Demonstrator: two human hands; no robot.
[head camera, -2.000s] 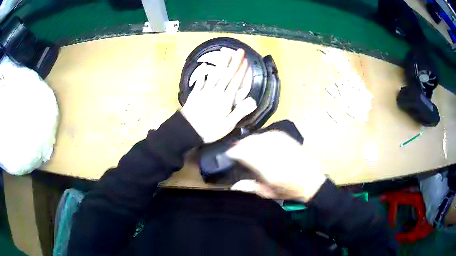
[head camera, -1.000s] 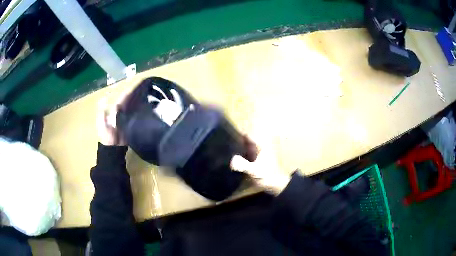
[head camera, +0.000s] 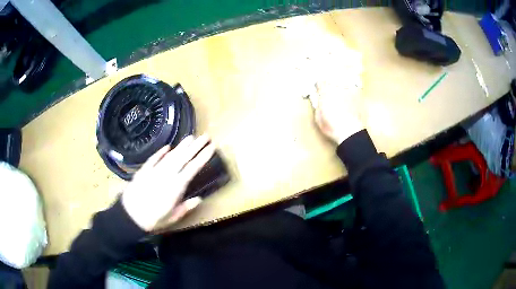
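Note:
A black portable fan lies face up on the tan bench, left of centre. Its round head (head camera: 136, 121) shows a radial grille, a glossy rim and a small display with pale digits. Its black base (head camera: 210, 176) is partly hidden under my left hand (head camera: 167, 183), which spans it with fingers on one side and thumb on the other. My right hand (head camera: 335, 115) is away from the fan, its fingertips down at the overexposed bench surface near faint pale strips (head camera: 339, 76). Whether it pinches a strip cannot be told.
Another black fan (head camera: 427, 45) lies at the bench's far right, near a green stick (head camera: 433, 87) and a blue box (head camera: 494, 35). A white wrapped bundle (head camera: 20, 217) is at left. A grey post (head camera: 62, 39) stands behind the fan. A red stool (head camera: 467, 172) is below right.
The fan has turned from its back to face up, with the display showing. My left hand has moved from the head to the base. My right hand has left the base and reached right.

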